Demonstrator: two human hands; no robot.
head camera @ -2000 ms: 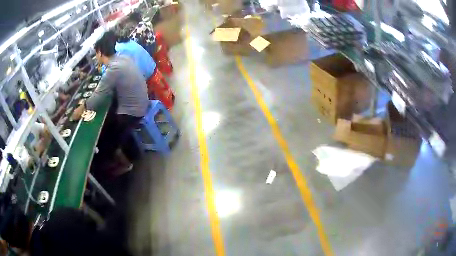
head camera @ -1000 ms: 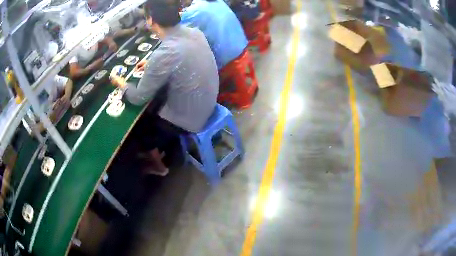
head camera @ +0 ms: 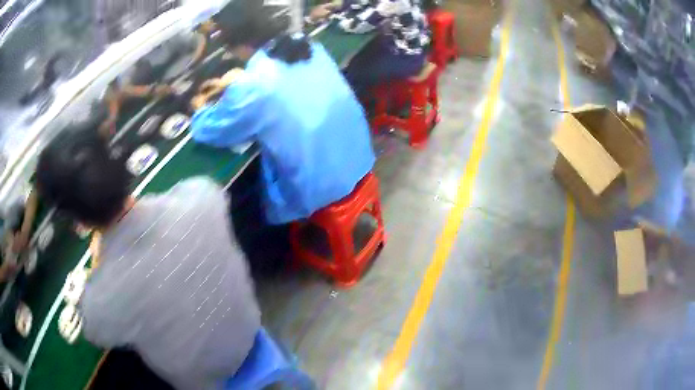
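Neither of my hands is in the picture. The long green conveyor [head camera: 174,166] runs from the lower left towards the upper middle, with a white lengthwise strip. Several cream housings lie on it. One housing [head camera: 142,159] with something dark inside lies between two seated workers, and another housing [head camera: 174,126] lies just beyond it. A housing [head camera: 70,322] lies at the lower left beside the nearest worker. Their fine details are blurred.
A worker in grey [head camera: 171,282] sits nearest on a blue stool [head camera: 263,364]. A worker in blue [head camera: 305,126] sits beyond on a red stool [head camera: 343,236]. Another red stool [head camera: 415,107] stands farther off. An open carton [head camera: 598,156] stands right of the yellow aisle lines [head camera: 457,209].
The view has moved forward along the aisle. The worker in grey and the blue stool are now nearer at the lower left, and the worker in blue shows larger.
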